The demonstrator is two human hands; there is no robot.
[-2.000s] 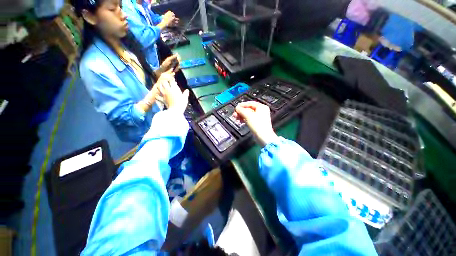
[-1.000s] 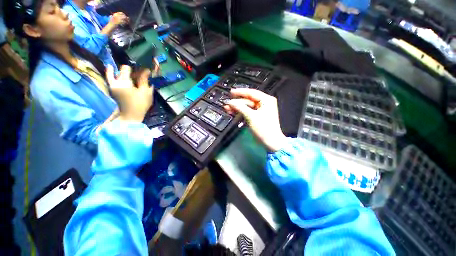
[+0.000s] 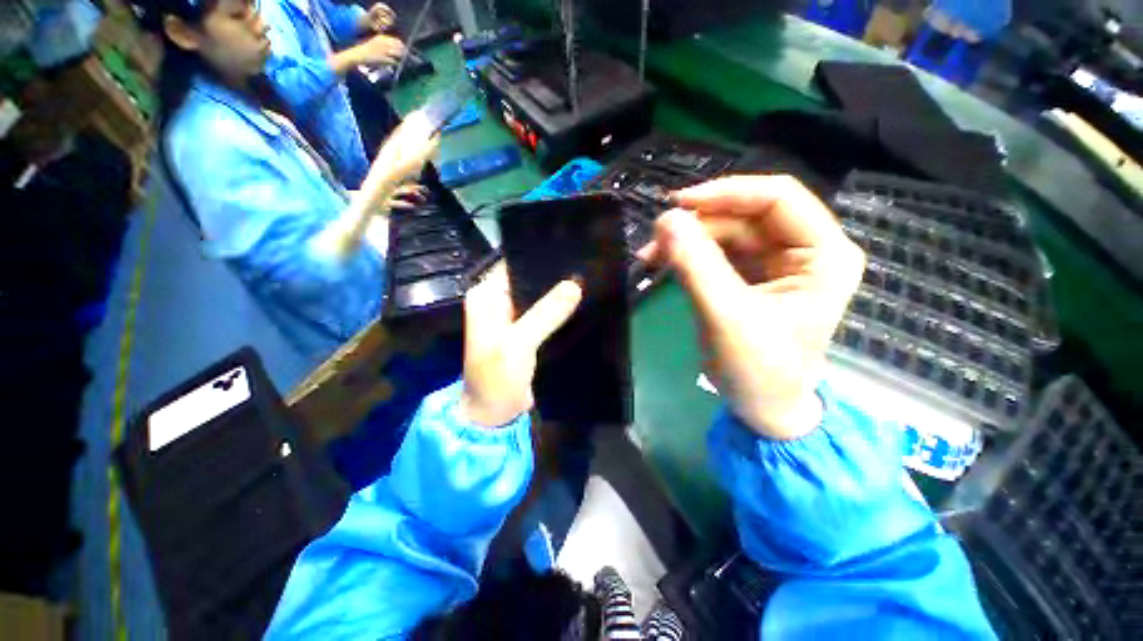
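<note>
My left hand (image 3: 508,338) holds up a dark slab (image 3: 570,326), which looks like a phone unit, with the thumb across its plain black face. The slab stands roughly upright before the bench. My right hand (image 3: 771,282) is raised at the slab's upper right, thumb and forefinger pinched near its edge; whether they hold something small cannot be told. The black phone tray (image 3: 689,157) lies behind, its near part hidden by the slab and my hand.
Blister trays (image 3: 940,301) lie at right, with a sheet of blue shapes (image 3: 940,445) below. A black fixture (image 3: 564,113) and a blue piece (image 3: 564,179) are behind. A person in blue (image 3: 257,188) works at left beside another tray (image 3: 426,257). A white phone-shaped panel (image 3: 198,408) lies on black foam.
My left hand, earlier raised away from the tray, now holds the dark slab in front of me. My right hand has left the tray and come up close beside the slab.
</note>
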